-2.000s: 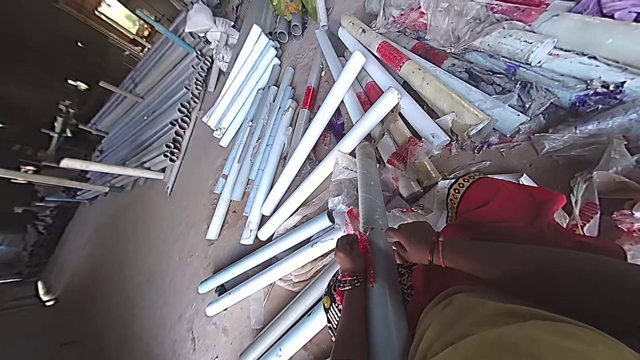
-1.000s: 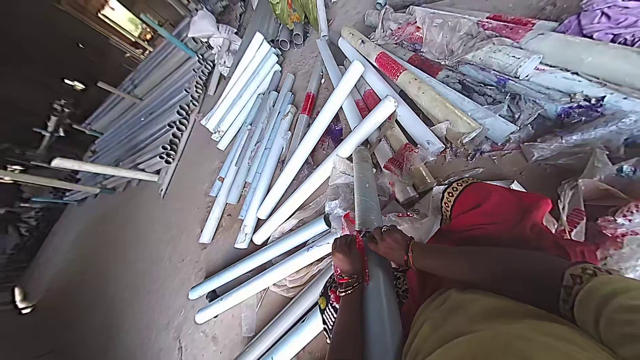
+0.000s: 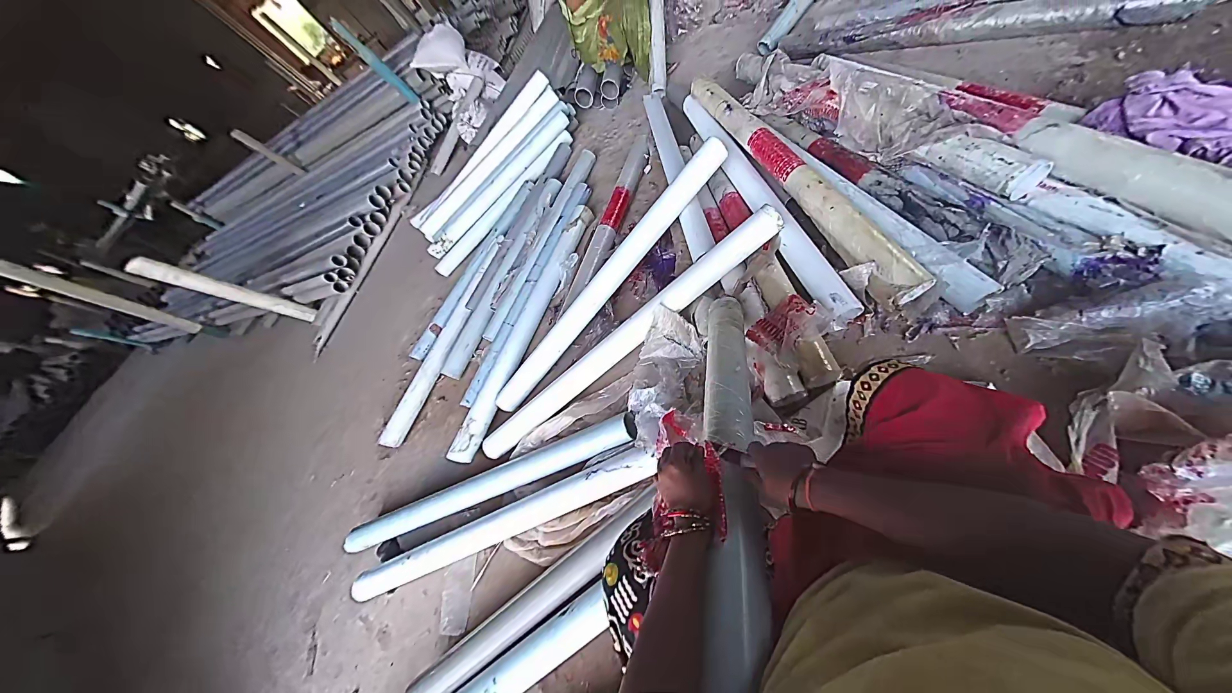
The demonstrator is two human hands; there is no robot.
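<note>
A thick pale plastic pipe (image 3: pixel 729 385) lies lengthwise in front of me, its near part between my forearms. My left hand (image 3: pixel 686 478), with bangles at the wrist, is closed on red printed plastic film (image 3: pixel 714 481) along the pipe's left side. On the right side of the pipe, the fingers of my right hand (image 3: pixel 778 472) are curled against it; a thin dark thing shows between the hands, too unclear to name. Crumpled clear plastic wrap (image 3: pixel 671 351) sits beside the pipe's far end. My palms are hidden.
White pipes (image 3: pixel 616 274) lie spread on the floor ahead and to the left. Pipes with red bands (image 3: pixel 775 154) and loose plastic film (image 3: pixel 895 115) cover the right side. A large stack of grey pipes (image 3: pixel 298 207) stands at the back left. Purple cloth (image 3: pixel 1169 111) lies far right.
Both hands have stayed at the pipe, close together. More of the pipe's far part showed beyond them two seconds ago than now appears uncovered by film is not clear; the view has shifted slightly.
</note>
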